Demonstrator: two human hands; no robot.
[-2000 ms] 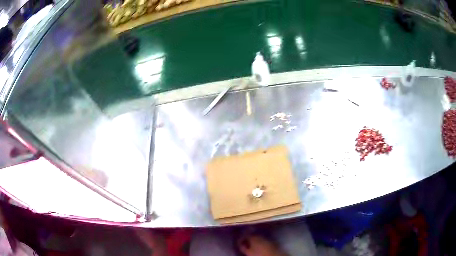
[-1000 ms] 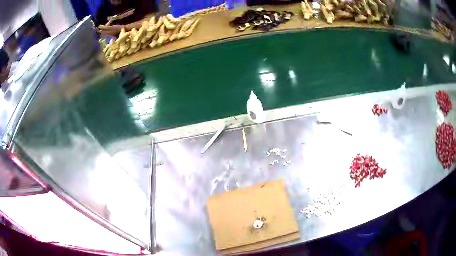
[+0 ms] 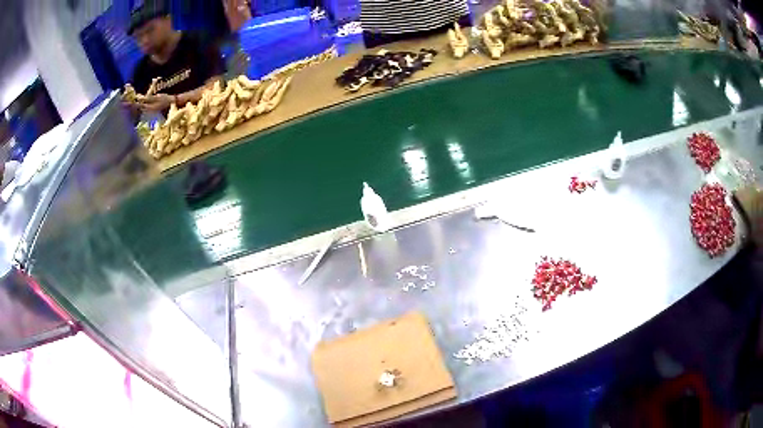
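Observation:
Neither of my hands shows. A tan cardboard pad [image 3: 368, 355] lies near the bench edge, with a white glue dab [image 3: 387, 379] ringed by brown specks on it. Tiny pale parts [image 3: 498, 334] are scattered to its right. A heap of small red pieces [image 3: 559, 281] lies beyond them. A few small whitish bits [image 3: 415, 277] lie above the cardboard. A white glue bottle [image 3: 374, 209] stands upright at the far bench edge, with a yellowish stick [image 3: 363, 260] and a slim grey strip [image 3: 316, 261] near it.
A second bottle [image 3: 615, 157] stands further right, near more red heaps [image 3: 712, 220]. A hand or forearm shows at the right edge, owner unclear. A green conveyor [image 3: 318, 159] carries dark pieces [image 3: 203, 180]. Cream pieces [image 3: 219, 115] are heaped opposite, near two people. A clear-sided box [image 3: 100, 251] is at left.
The view has lifted and turned right. The people opposite and more of the right bench now show. The skin-toned shape at the bottom two seconds ago is out of view. The bench items look unmoved.

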